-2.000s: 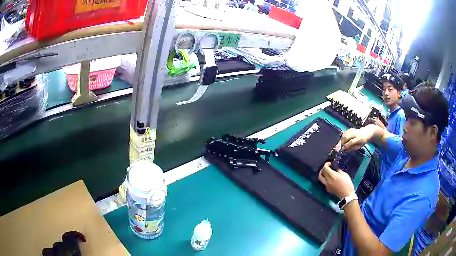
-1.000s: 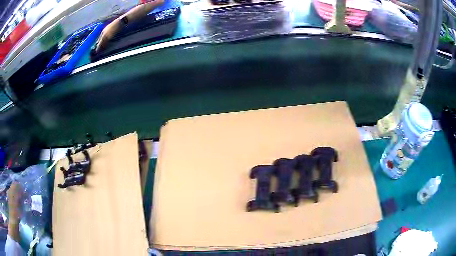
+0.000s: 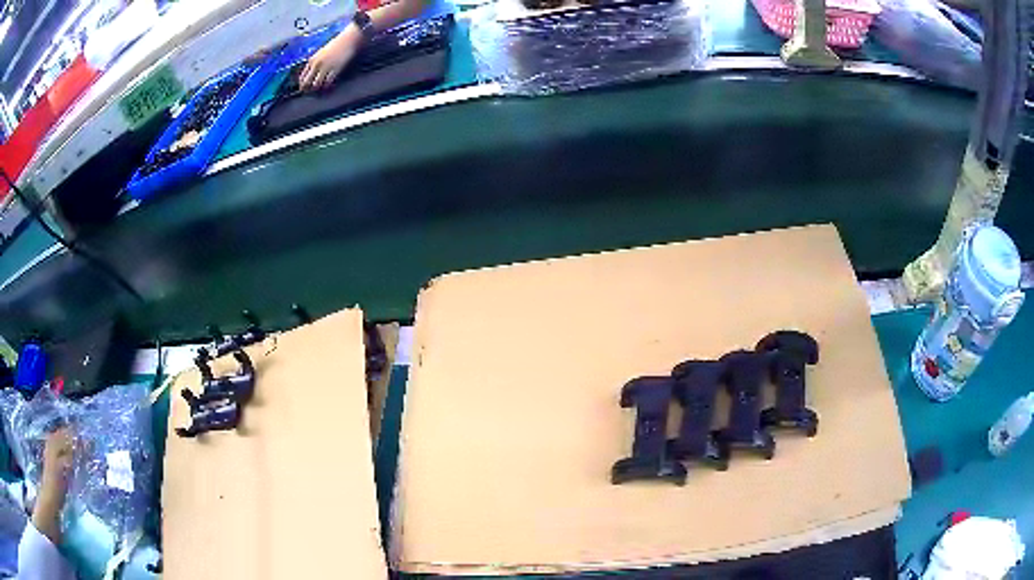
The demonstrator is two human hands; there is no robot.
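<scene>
Several black bracket parts (image 3: 745, 404) lie side by side in a slanting row on the right half of the large cardboard sheet (image 3: 510, 351). Each is a dark bar with curved ends. A few black hooked parts (image 3: 218, 393) stand on the upper left of the narrower cardboard (image 3: 272, 499), their prongs pointing left and up. Neither my left hand nor my right hand is in view, and nothing in the picture is being held by me.
A drinking bottle (image 3: 959, 329), small white squeeze bottle (image 3: 1009, 426) and white cloth (image 3: 973, 555) are at right. Beyond the green belt (image 3: 680, 170) are a blue bin (image 3: 170, 170) and a person's hand (image 3: 331, 59) on a black tray. Another person's hand (image 3: 51, 470) touches clear plastic at left.
The view has swung from the coworkers on the right to the cardboard. Since the middle frame everything has shifted slightly right, and a hand shows at the far tray. The brackets keep their row.
</scene>
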